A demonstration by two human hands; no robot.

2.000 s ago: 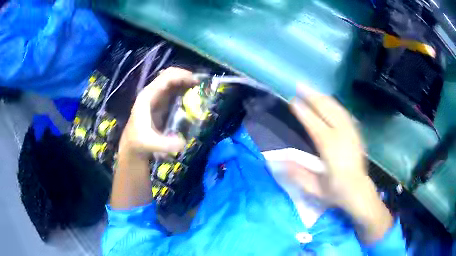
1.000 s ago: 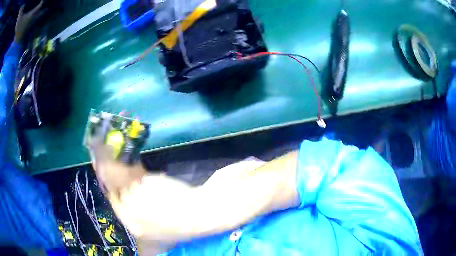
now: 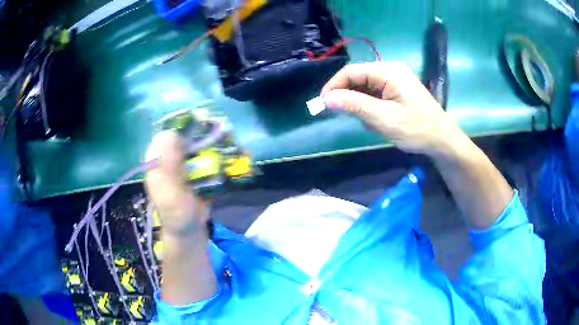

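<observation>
My left hand (image 3: 168, 184) holds a power supply board (image 3: 209, 155) with yellow parts above the bench's front edge; hand and board are motion-blurred. A white cable (image 3: 114, 187) hangs from the board to the left. My right hand (image 3: 397, 108) pinches a small white connector (image 3: 315, 105) between thumb and finger, in front of the black housing. The red lead wire (image 3: 365, 43) runs from the right side of the black housing (image 3: 282, 47) towards my right hand. An amber strip (image 3: 238, 20) lies diagonally on the housing.
An electric screwdriver (image 3: 435, 60) is right of the housing, with tape rolls (image 3: 536, 70) farther right. A blue bin (image 3: 176, 7) is at the back. Another black unit (image 3: 54, 95) is at far left. More boards (image 3: 127, 279) are low left. Blue sleeves show at both sides.
My left hand holds the board closer to the middle, nearer the bench's front edge. My right hand is now over the bench and has taken hold of the white connector, lifting it from the front edge.
</observation>
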